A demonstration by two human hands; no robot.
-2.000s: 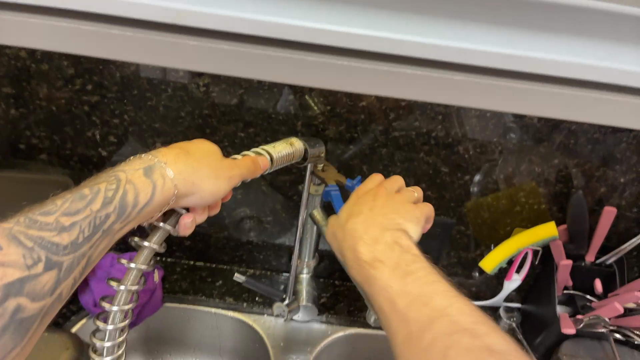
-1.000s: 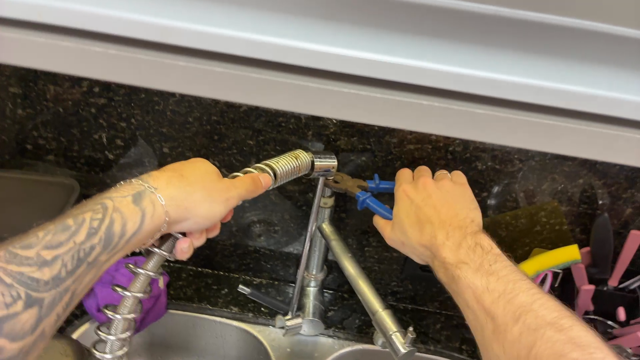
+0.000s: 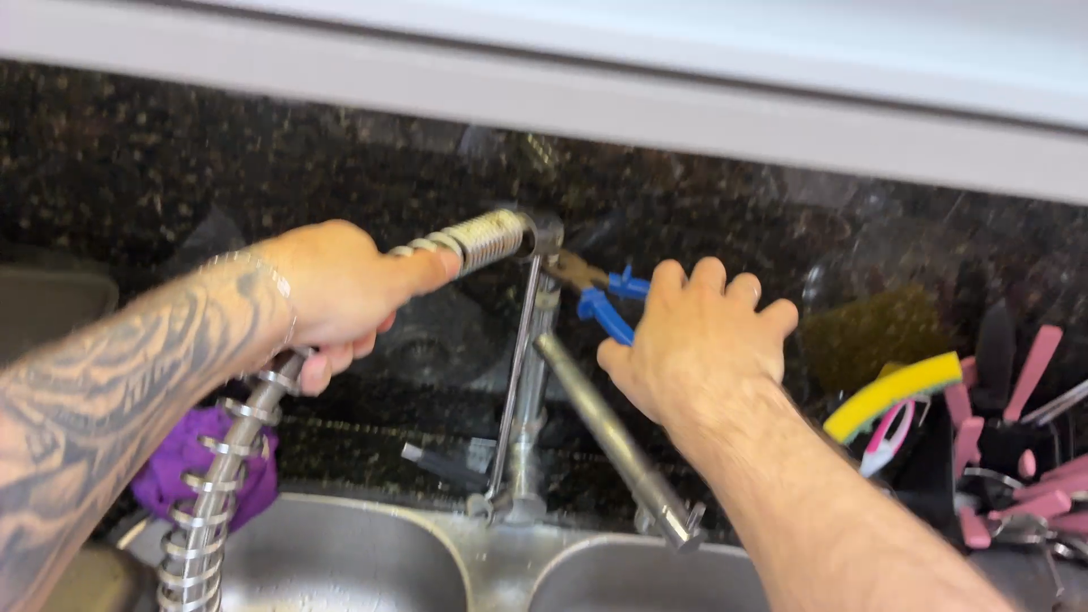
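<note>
My left hand [image 3: 340, 293] grips the spring-wrapped hose [image 3: 484, 242] of a kitchen faucet near its upper end; the hose hangs down on the left inside a looser metal coil [image 3: 204, 501]. My right hand [image 3: 710, 336] is closed around the blue handles of pliers [image 3: 605, 313]. The pliers' jaws are at the top of the upright faucet column [image 3: 529, 408], just under the chrome fitting [image 3: 546, 234] where the spring ends. A metal spout tube [image 3: 620, 442] slants down to the right from the column. A thin metal rod [image 3: 514, 382] stands beside the column.
Below the faucet is a steel double sink [image 3: 497, 552]. A purple cloth [image 3: 255, 463] lies behind the coil. At right are a yellow sponge [image 3: 892, 395], a brush [image 3: 888, 438] and pink-handled utensils [image 3: 1033, 374]. A dark stone backsplash [image 3: 340, 170] rises behind, with a pale ledge [image 3: 544, 93] above.
The spout tube, mostly hidden behind my right hand two seconds ago, now shows slanting to the right. My right hand has shifted right, away from the column, with the pliers' handles more exposed.
</note>
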